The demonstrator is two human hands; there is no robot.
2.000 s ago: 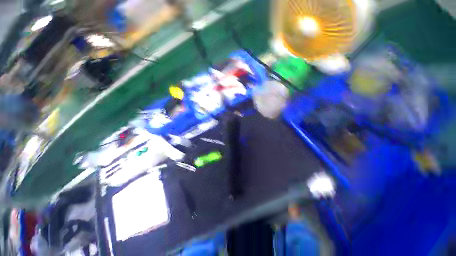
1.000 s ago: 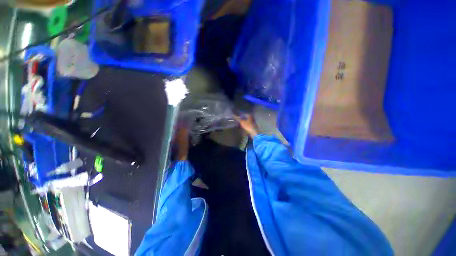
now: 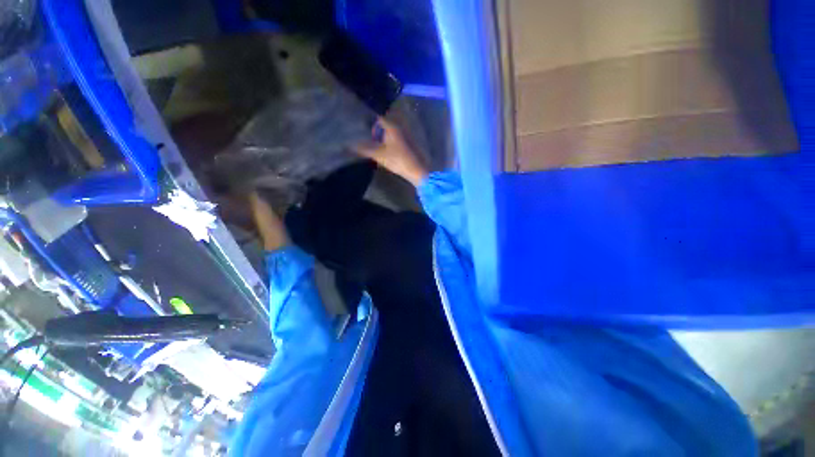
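A crinkled clear plastic bag (image 3: 299, 134) lies between my two hands, low beside the bench edge and above my lap. My right hand (image 3: 391, 150) is at the bag's right side, thumb and fingers closed on its edge. My left hand (image 3: 266, 219) is at the bag's lower left; its fingers are dim and partly hidden, so its hold is unclear. I cannot tell what the bag contains. A black object (image 3: 360, 73) shows just beyond my right hand; I cannot tell what it is.
A large blue bin (image 3: 625, 259) with cardboard (image 3: 643, 98) inside fills the right. The bench edge (image 3: 234, 259) runs along the left. The black electric screwdriver (image 3: 134, 328) hangs over the bench by a bright green tool (image 3: 180, 306). Another blue bin (image 3: 112, 98) is at upper left.
The view has turned further right and down. The bag looks more spread between my hands. The large blue bin now fills more of the view, and the white papers are lower left.
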